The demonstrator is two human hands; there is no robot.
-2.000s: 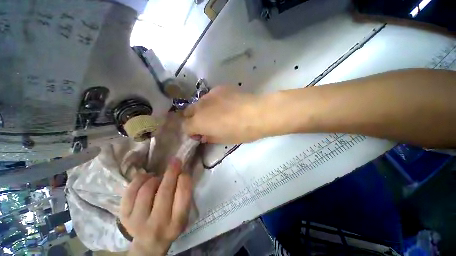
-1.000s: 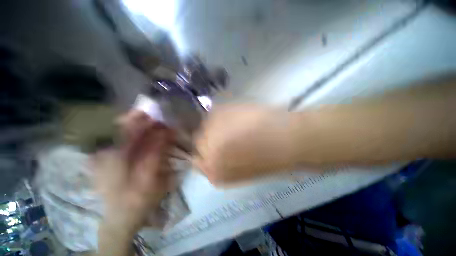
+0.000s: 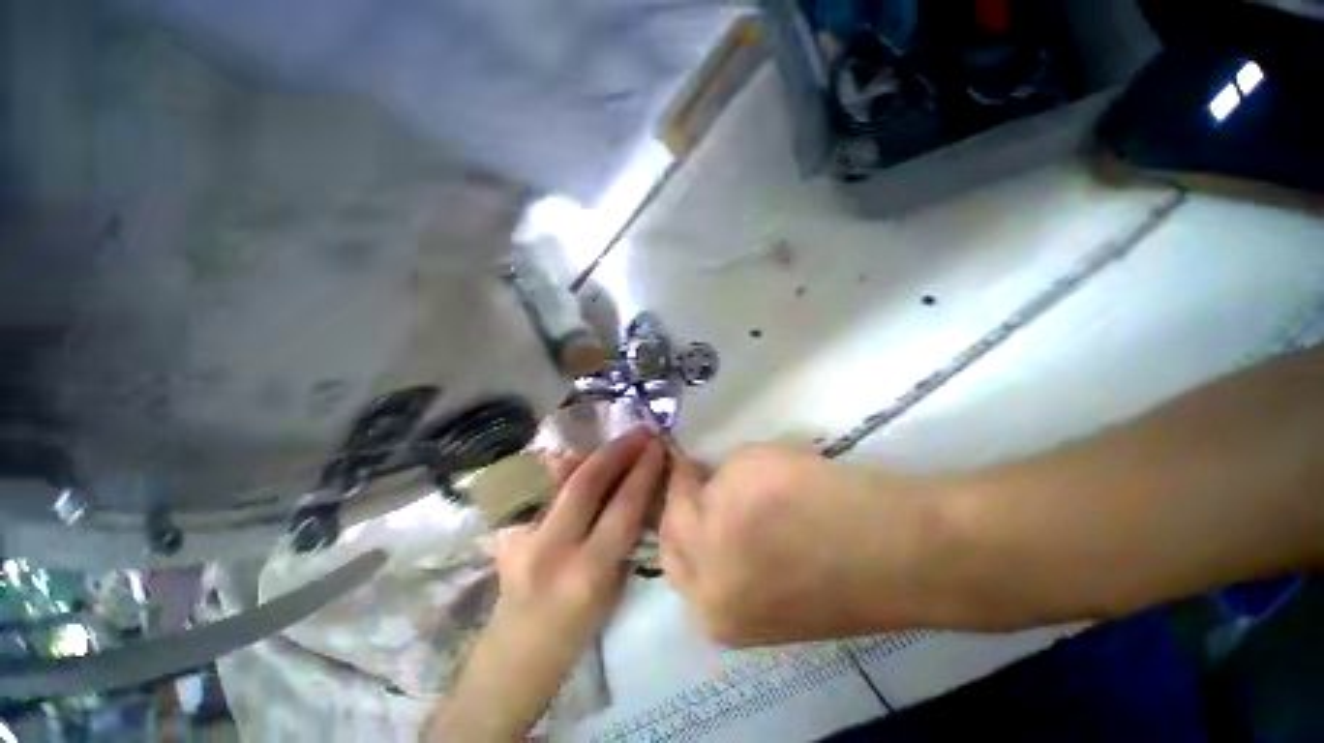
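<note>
A pale blotchy garment piece [image 3: 327,617] lies bunched at the lower left, left of the needle area. My left hand [image 3: 559,566] has its fingertips together on the cloth just below the shiny presser foot [image 3: 639,389]. My right hand [image 3: 762,537] comes in from the right, its curled fingers pinching at the cloth against my left fingertips. The cloth between the hands is mostly hidden and slightly blurred. The off-white sewing machine head [image 3: 247,276] fills the upper left, with a ribbed beige knob [image 3: 508,488] beside my left hand.
A grey tray [image 3: 835,131] with dark and red small items stands behind the machine bed. A dark flat glossy object [image 3: 1220,124] lies at the upper right. A printed ruler scale [image 3: 755,691] runs along the front edge. A curved grey bar [image 3: 218,636] crosses the lower left.
The view has shifted, so the foot sits lower and more central, and the tray shows more. My left hand has moved up from the lower cloth to the foot, beside my right fingertips.
</note>
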